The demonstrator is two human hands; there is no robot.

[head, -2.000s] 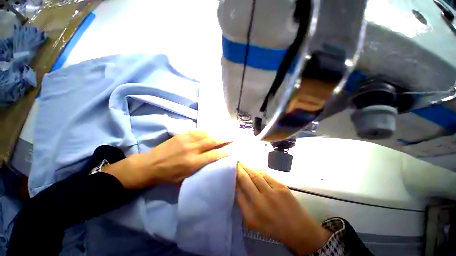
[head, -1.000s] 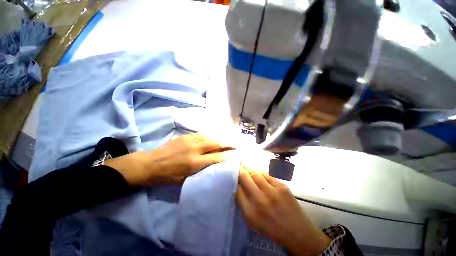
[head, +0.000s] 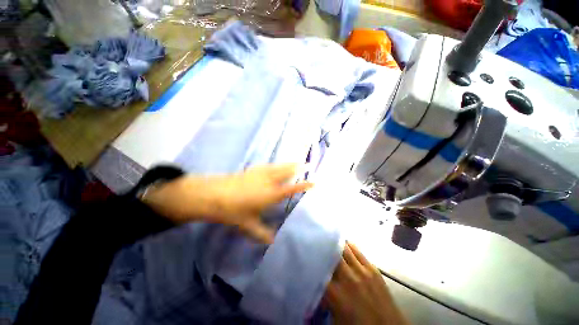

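Observation:
A light blue garment piece (head: 295,254) lies on the white machine bed, spread left of the needle and down over the near edge. My left hand (head: 238,197) is blurred, fingers spread, over the cloth; whether it touches is unclear. My right hand (head: 362,289) lies at the cloth's right edge below the needle area, fingers together; its fingertips are at the edge, and whether they grip is unclear. The sewing machine head (head: 416,139) stands right of the cloth. The lamp glare hides the presser foot and needle.
A ruffled blue bundle (head: 101,73) lies on the brown board (head: 79,136) at upper left. Crumpled blue cloth (head: 32,209) is at lower left. An orange item (head: 371,46) and a blue plastic bag (head: 546,54) are behind the machine. A grey knob (head: 505,204) is on the head.
The view has shifted, showing more behind the machine. My left hand has lifted or spread from its flat hold. The cloth now extends farther toward the back. My right hand sits lower in the picture.

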